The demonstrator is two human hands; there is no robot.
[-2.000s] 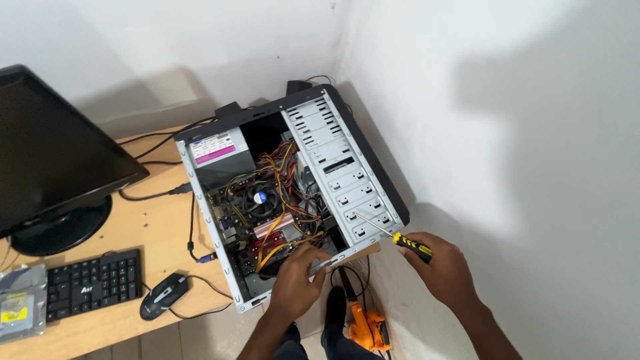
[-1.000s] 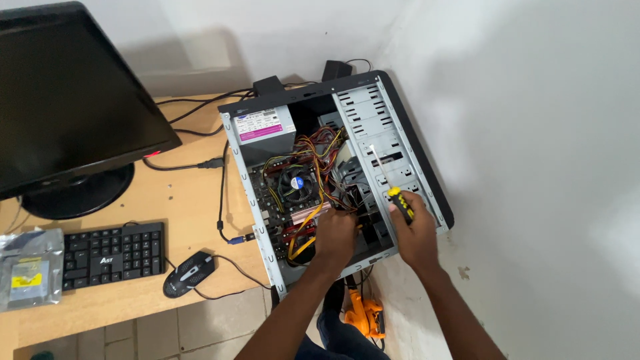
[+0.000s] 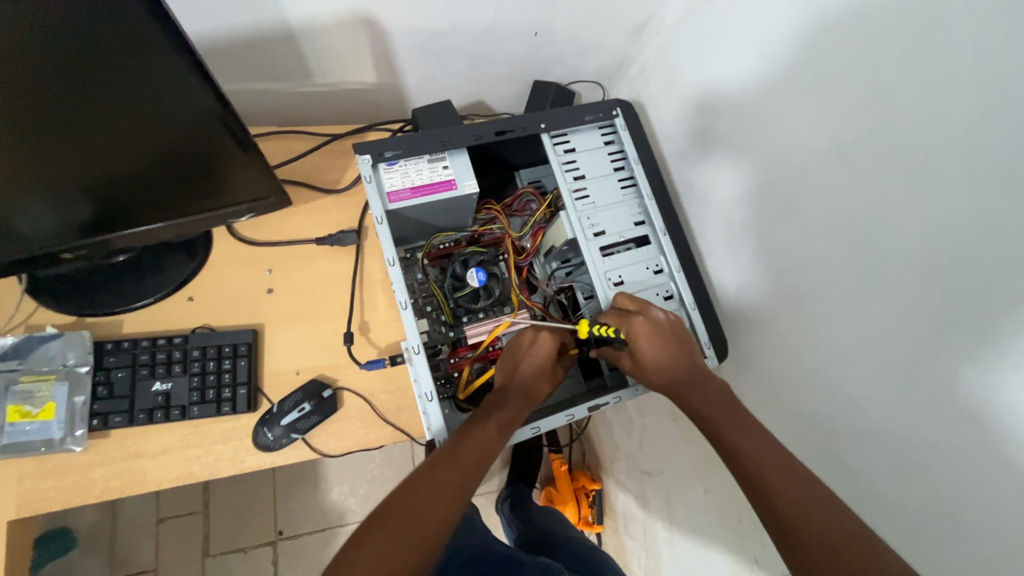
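An open desktop computer case (image 3: pixel 608 180) lies on its side, its inside facing up. My right hand (image 3: pixel 652 340) holds a screwdriver with a yellow and black handle (image 3: pixel 600 330); its shaft points left over the pink heatsink (image 3: pixel 492 327). My left hand (image 3: pixel 538 364) is inside the case beside it, fingers bent near a yellow cable end; what they grip is partly hidden. The CPU fan (image 3: pixel 475 278) sits above the heatsink, with bundled power wires (image 3: pixel 520 220) to its right. The power supply (image 3: pixel 432 200) fills the upper left corner.
On the wooden desk (image 3: pixel 296 296) stand a monitor (image 3: pixel 120 136), a keyboard (image 3: pixel 172 376), a mouse (image 3: pixel 294 414) and a component in a plastic bag (image 3: pixel 44 392). Loose screws lie on the desk. Cables run beside the case. An orange power tool (image 3: pixel 572 492) is on the floor. Walls rise behind and right.
My right hand has moved down and left toward my left hand; the screwdriver now points left instead of up. Two seconds ago my left hand was at the case's lower edge; now it is inside.
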